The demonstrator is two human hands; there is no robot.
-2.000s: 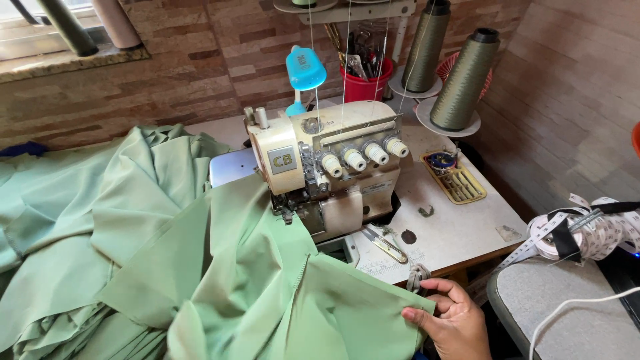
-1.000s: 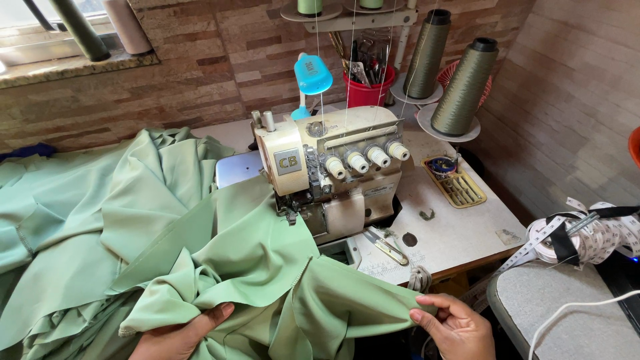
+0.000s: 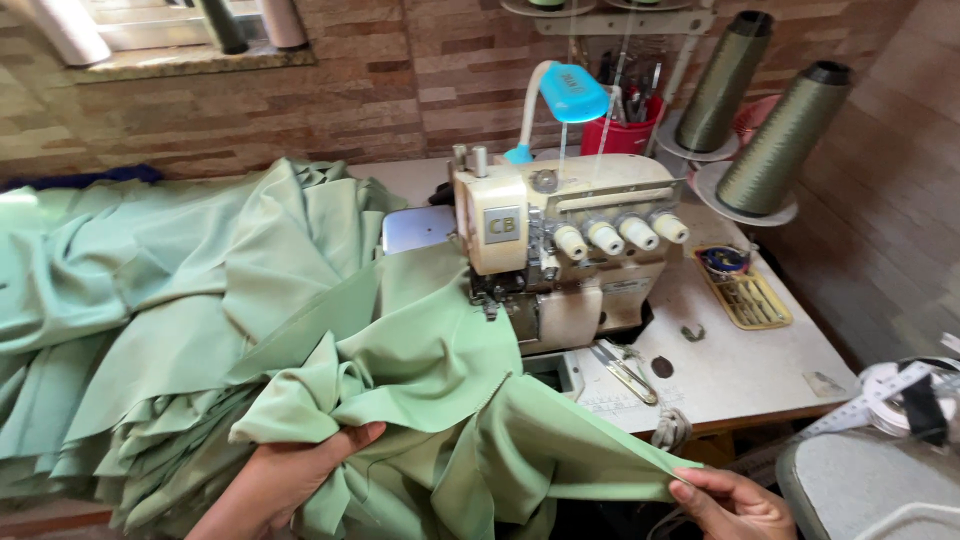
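My left hand (image 3: 300, 476) grips gathered folds of a light green fabric piece (image 3: 442, 375) at the bottom left of centre. At the lower right, my right hand (image 3: 731, 499) pinches the same piece's far corner between thumb and fingers, so the cloth stretches between both hands. An overlocked seam shows on it near the middle. The cloth's upper part lies at the presser foot (image 3: 489, 307) of a cream overlock sewing machine (image 3: 607, 180); whether the foot clamps it cannot be seen. A large heap of green fabric (image 3: 187, 277) lies left of the machine.
Thread snips (image 3: 624, 375) lie before the machine on the white table (image 3: 750, 367). A yellow tray (image 3: 742, 289) is at right, with olive thread cones (image 3: 787, 139) behind. A blue lamp (image 3: 574, 91) and red container (image 3: 622, 133) stand at back. A measuring tape (image 3: 862, 397) lies at far right.
My left hand, out of view two seconds ago, has come in from the bottom and taken hold of the fabric. The cloth near it is now bunched. My right hand keeps its pinch on the corner.
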